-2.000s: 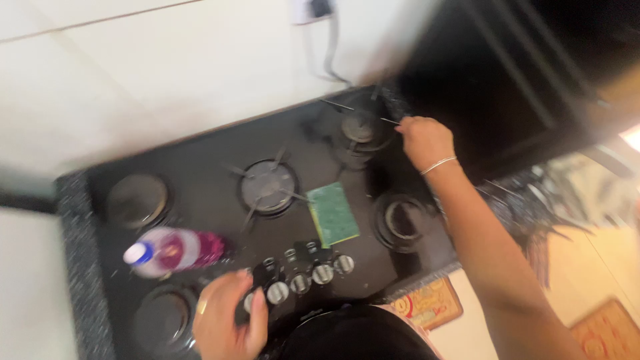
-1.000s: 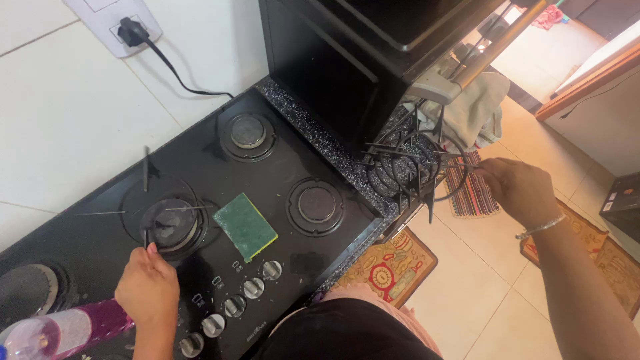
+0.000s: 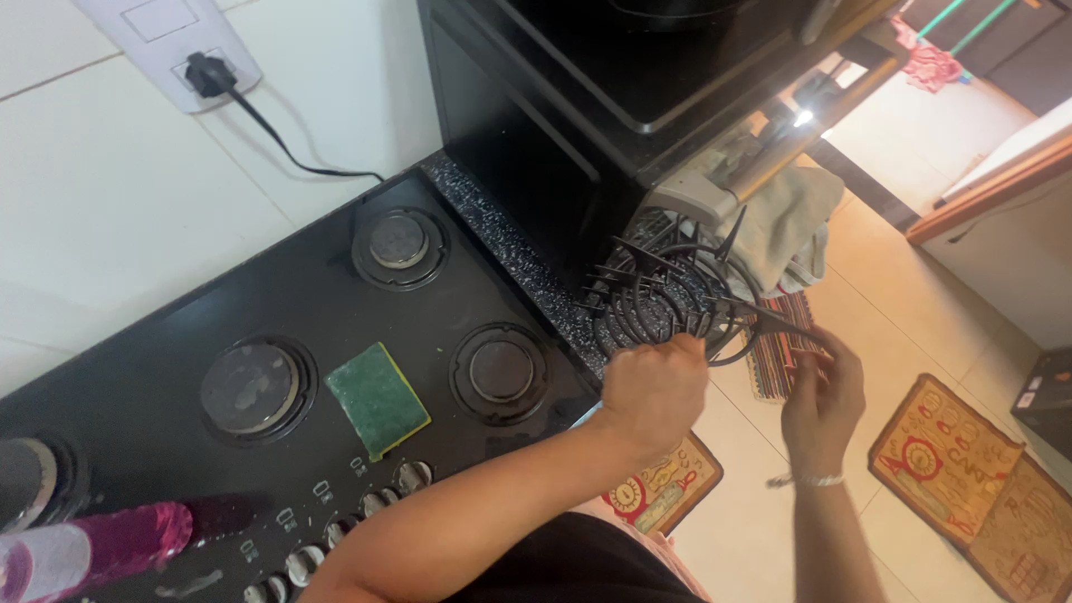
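Several black pan supports lie gathered on the speckled counter strip right of the black gas cooktop. My left hand is closed on one at the near edge of the pile; its fingertips are partly hidden. My right hand grips an arm of a ring-shaped support at the pile's right side. A green and yellow scouring sponge lies on the cooktop between bare burners. A bottle of purple liquid lies at the lower left.
A black oven stands behind the pile, with a cloth hanging beside it. Control knobs line the cooktop's near edge. A plug and its cord are at the wall. Patterned mats lie on the tiled floor.
My left hand has moved from the cooktop's middle burner across to the pile. The pan support seen around that burner is gone from there. The view has shifted right since two seconds ago.
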